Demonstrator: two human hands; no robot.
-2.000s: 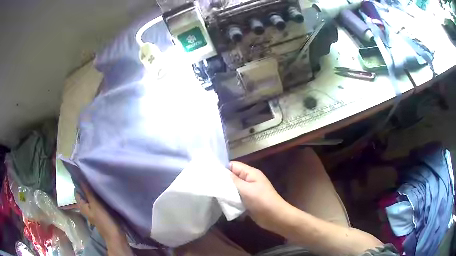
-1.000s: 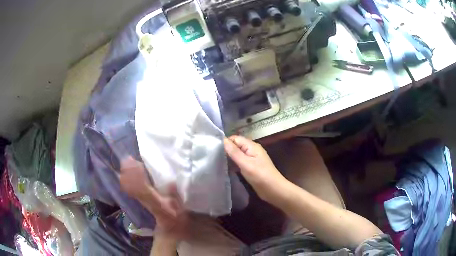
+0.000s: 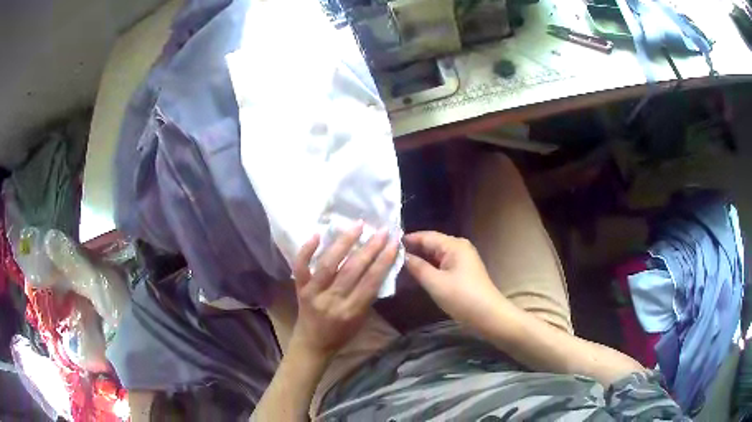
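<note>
A white cloth piece point(image 3: 317, 140) lies over the grey-purple cloth point(image 3: 194, 157) and runs from the machine down toward my lap. My left hand point(image 3: 338, 284) lies on the lower end of the white piece with its fingers spread. My right hand point(image 3: 449, 268) pinches the right edge of the white piece near its lower corner. The overlock machine point(image 3: 425, 25) shows only its lower part at the top. The needle area is glared over and cut off by the frame's upper edge.
The cream table point(image 3: 528, 78) has small snips point(image 3: 580, 38) and purple strips at its right. A blue cloth heap point(image 3: 701, 305) lies low at the right. Bagged red and white material point(image 3: 74, 313) stands at the left. My knees are below the table edge.
The view has tilted down. The white piece has unfolded over the purple cloth. My left hand has moved from the left side onto the white piece; my right hand has moved down its edge.
</note>
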